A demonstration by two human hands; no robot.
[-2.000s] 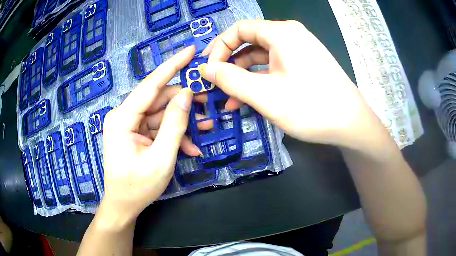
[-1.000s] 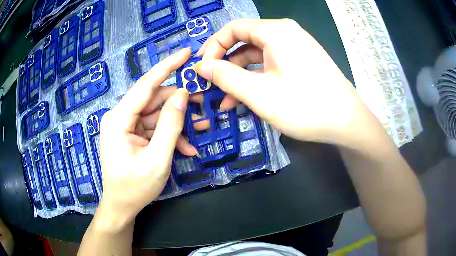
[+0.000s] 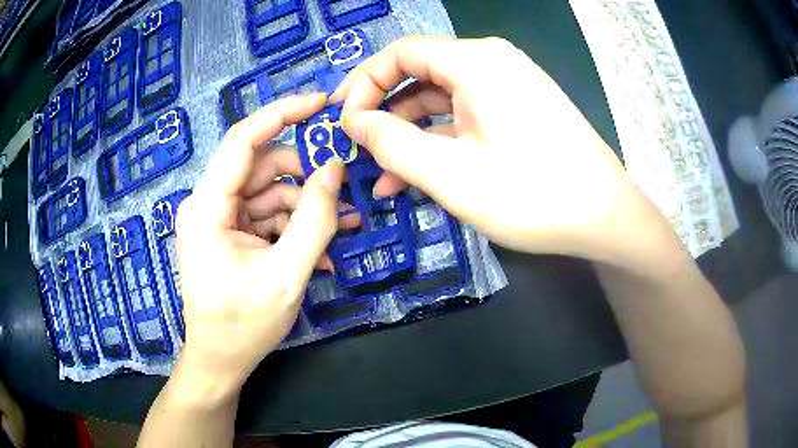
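Note:
A blue phone case (image 3: 374, 249) is held at an angle above the tray, its camera corner up between both hands. A pale gold camera ring sticker (image 3: 321, 146) with round holes lies on that corner. My left hand (image 3: 262, 219) holds the case from the left, thumb tip at the sticker's lower edge and fingers behind the case. My right hand (image 3: 490, 149) has its thumb and index finger together at the sticker's upper right edge, covering part of it. Its other fingers are partly hidden behind the case.
Several blue cases (image 3: 144, 144) lie in rows on a clear wrinkled plastic sheet (image 3: 210, 114). Long pale sticker sheets (image 3: 656, 122) lie at right on the dark bench (image 3: 542, 306). A white fan (image 3: 781, 171) stands at the right edge. More cases lie at top left.
The camera corner has shifted slightly left and tilted. My left thumb has moved from the sticker's left side to its lower edge. My right fingertips have moved slightly down its right side.

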